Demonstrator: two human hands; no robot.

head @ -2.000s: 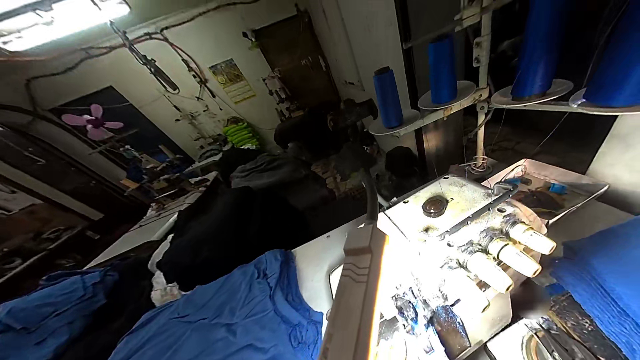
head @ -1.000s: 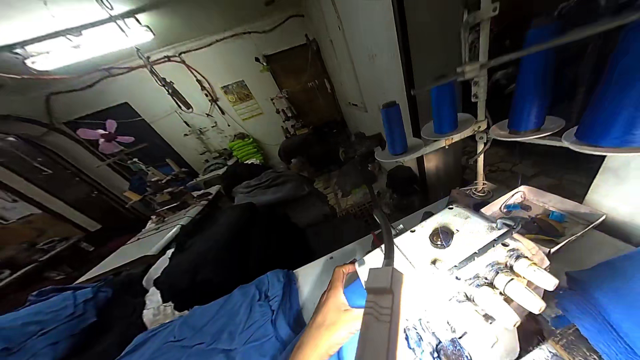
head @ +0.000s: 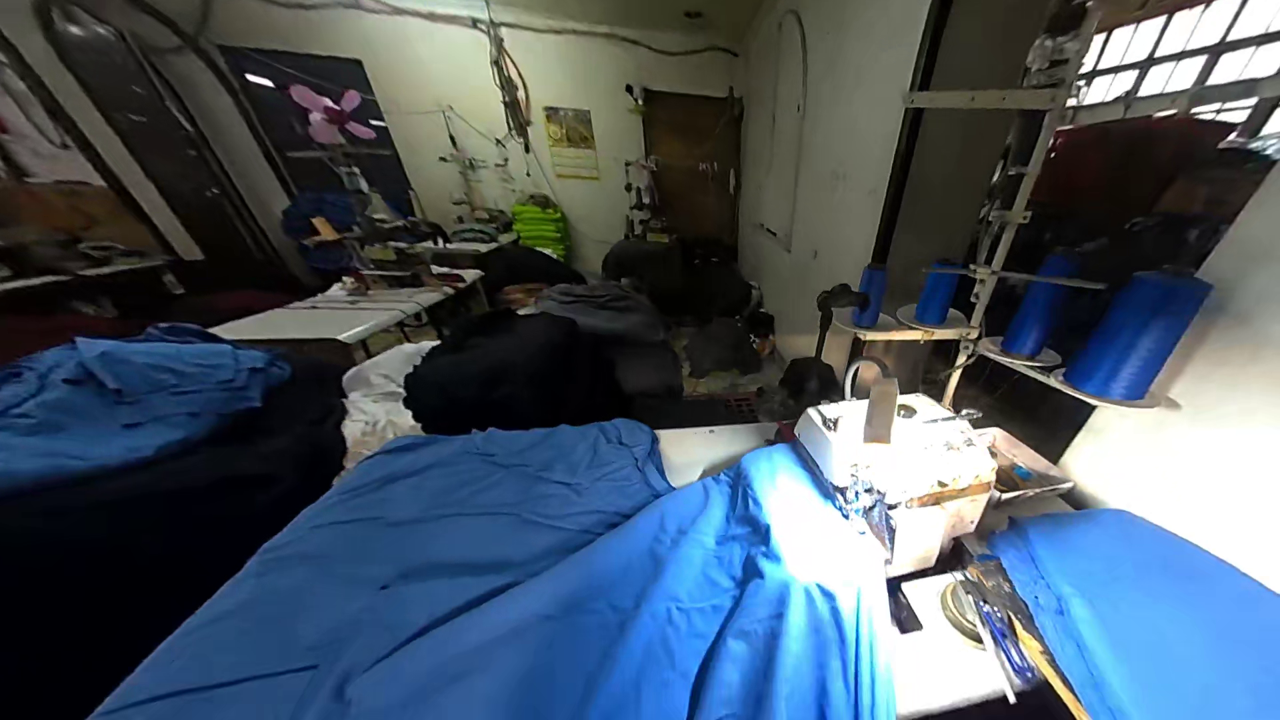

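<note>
Neither my left hand nor my right hand shows in the head view now. Blue fabric [head: 600, 580] spreads across the lower middle and reaches up to the needle side of a white overlock sewing machine [head: 900, 440]. A lamp lights the machine and the cloth beside it brightly. More blue fabric [head: 1150, 600] lies folded at the right of the machine. On the table between them are a round metal object [head: 962, 610] and a few slim tools [head: 1005, 640], including what look like thread snips or tweezers.
Blue thread cones [head: 1138, 335] stand on a rack behind the machine. A small tray [head: 1030, 470] sits at its right. Black cloth [head: 510, 370] is heaped beyond the fabric, with another blue pile [head: 130, 400] at left. Farther back are a white worktable [head: 330, 315] and a pink fan [head: 332, 115].
A hand seen at the machine's lamp one second ago is out of view. Blue fabric now lies up against the machine's front. The view has levelled and shifted.
</note>
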